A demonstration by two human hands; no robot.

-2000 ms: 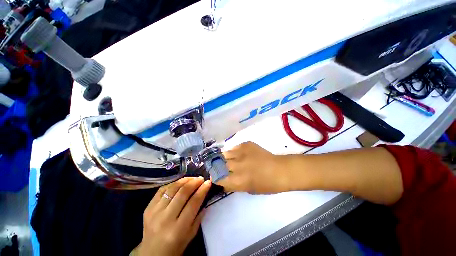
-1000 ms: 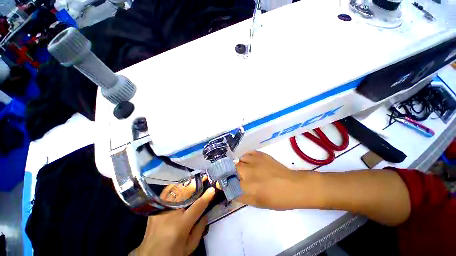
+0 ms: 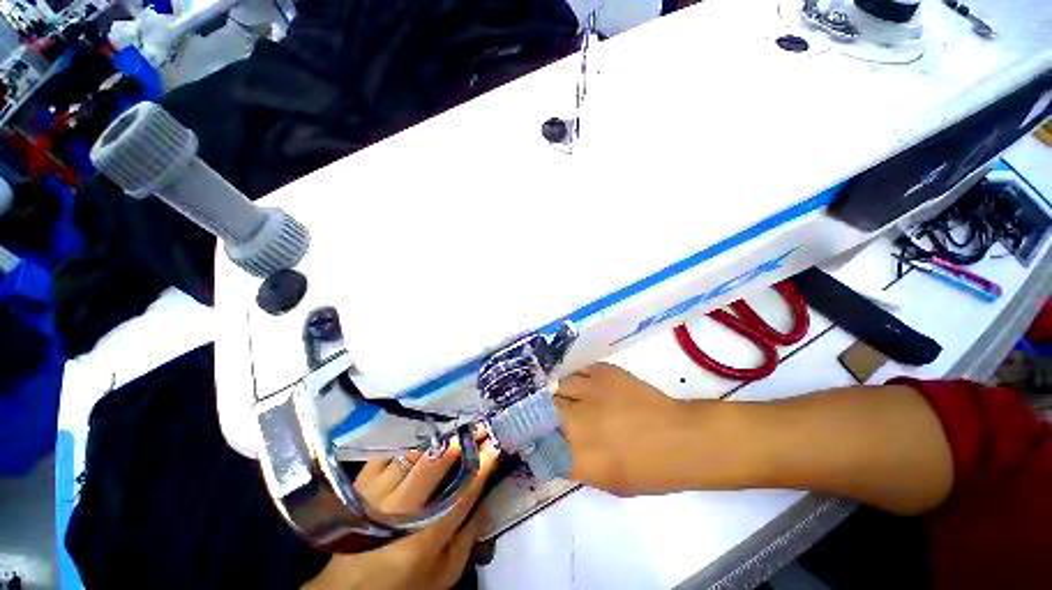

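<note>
The black garment piece point(image 3: 196, 484) lies left of and in front of the white sewing machine point(image 3: 461, 207). My left hand point(image 3: 421, 524) is at the needle area, partly behind the curved metal guard point(image 3: 302, 467), with its fingertips close together by the cloth edge. My right hand point(image 3: 611, 432) is at the right side of the needle area, its fingertips hidden behind the grey knob-like fitting point(image 3: 533, 429). The needle, the presser foot and what the fingertips pinch are hidden or too small to tell.
Red-handled scissors point(image 3: 750, 334) lie under the machine arm, beside a black flat strip point(image 3: 871, 320) and a small brown piece point(image 3: 861, 360). A pink and blue stick point(image 3: 960, 278) and black cable point(image 3: 975, 225) are at the right. Dark garments point(image 3: 381, 81) are heaped behind the machine.
The view has shifted, so the machine head sits further right and lower than at first. My left fingers now show through and behind the guard. Both hands remain at the needle area.
</note>
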